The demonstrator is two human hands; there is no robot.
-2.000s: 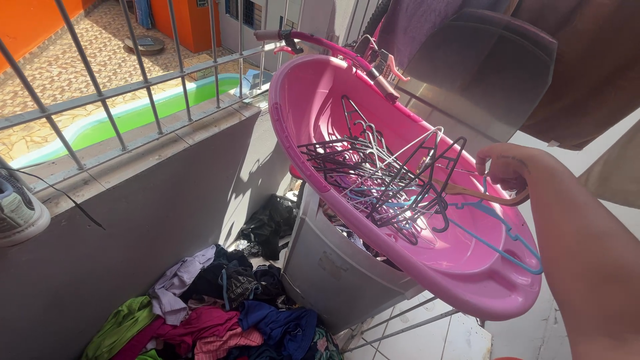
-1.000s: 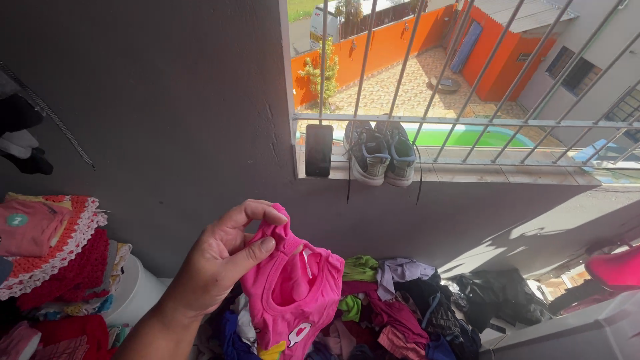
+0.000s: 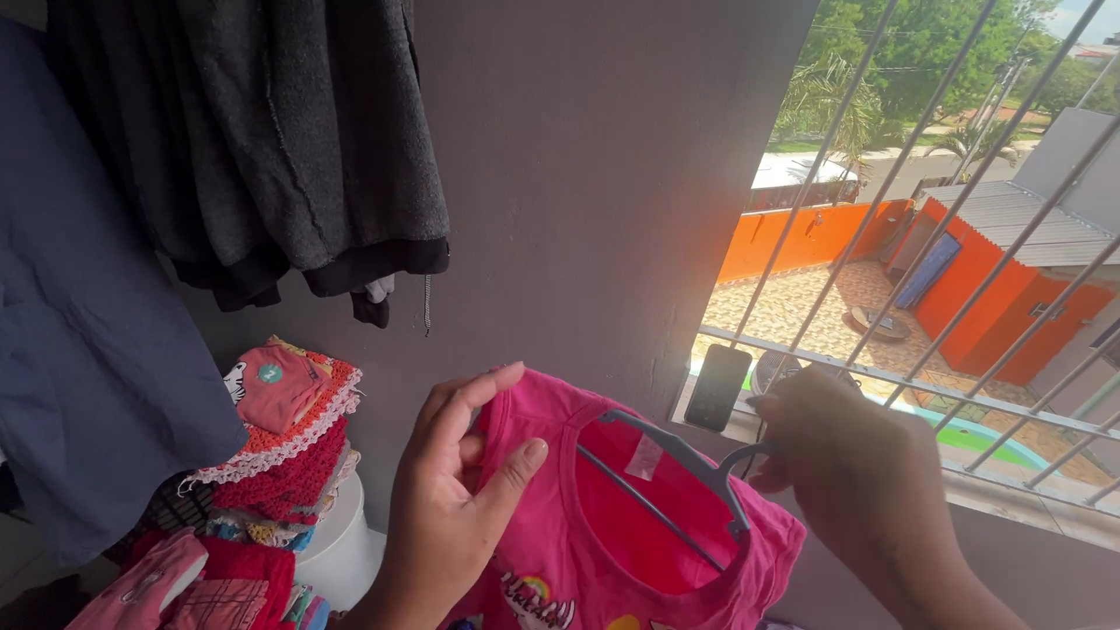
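A pink printed T-shirt (image 3: 560, 542) hangs on a grey plastic hanger (image 3: 678, 451), which sits inside its neck opening. My left hand (image 3: 477, 486) pinches the shirt's shoulder at the left, thumb in front. My right hand (image 3: 849, 472) grips the hook of the hanger above the shirt's other shoulder. The hanger's lower bar shows through the neckline. The lower part of the shirt is cut off by the frame's bottom edge.
A dark grey garment (image 3: 297, 149) and a blue one (image 3: 87, 306) hang at the left. Below them, folded clothes (image 3: 280, 385) are stacked near a white bucket (image 3: 341, 542). A phone (image 3: 717, 388) leans on the sill by the barred window, with shoes (image 3: 774, 369) beside it.
My left hand held the pink shirt without a hanger a second ago; now a grey hanger is inside it, held by my right hand. The view has swung away from the pink tub of hangers.
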